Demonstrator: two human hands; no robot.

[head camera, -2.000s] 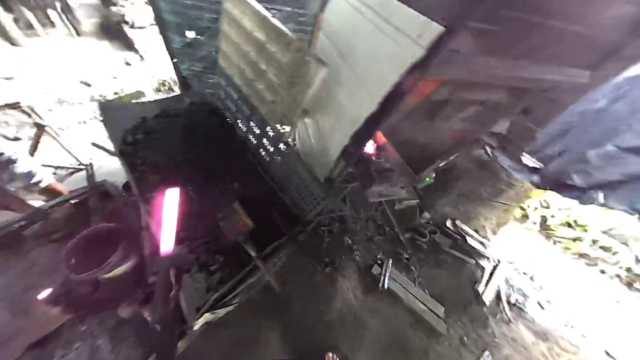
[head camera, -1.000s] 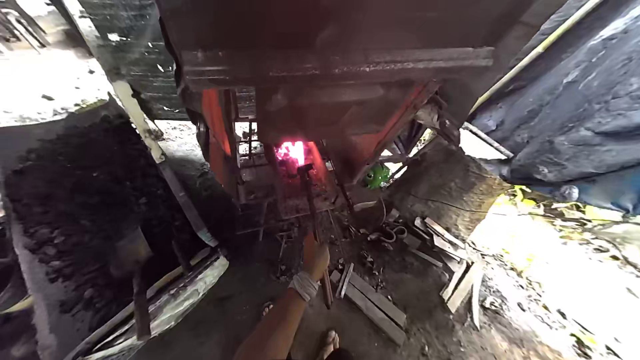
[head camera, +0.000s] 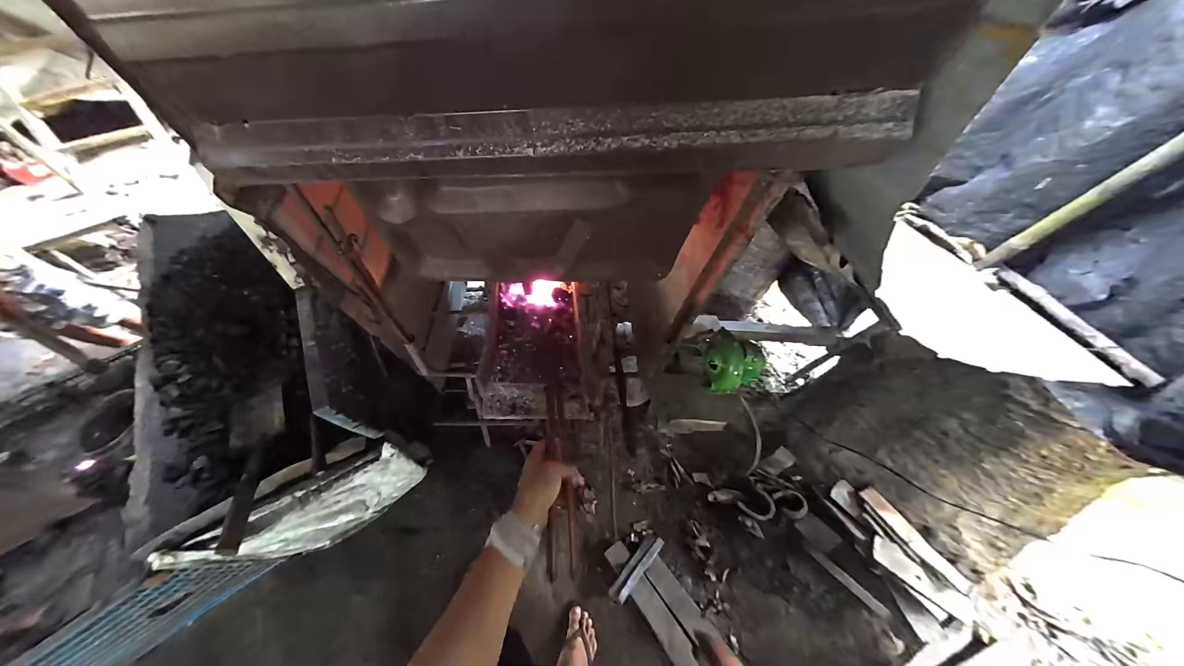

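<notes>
My left hand (head camera: 544,483), with a pale band at its wrist, is closed around the long rusty handles of metal tongs (head camera: 571,541). The tongs stretch forward to the forge's fire bed (head camera: 536,356), where their far end is lost among dark coals. Glowing coals (head camera: 536,294) burn at the back of this bed, under the metal hood. At the bottom edge, low and right of the left hand, part of my right hand (head camera: 721,651) shows blurred beside wooden boards (head camera: 668,606); whether it holds anything cannot be told.
The large metal hood (head camera: 555,139) hangs low over the fire. A bin of charcoal (head camera: 217,333) stands left, with a sack-covered edge (head camera: 305,509) and blue mesh below it. A green blower (head camera: 731,361) sits right of the forge. Wood offcuts (head camera: 911,555) and a cable lie on the ground at right.
My left hand, out of sight two seconds ago, came into view on the handles a second ago and still grips them. The view has swung widely toward the forge.
</notes>
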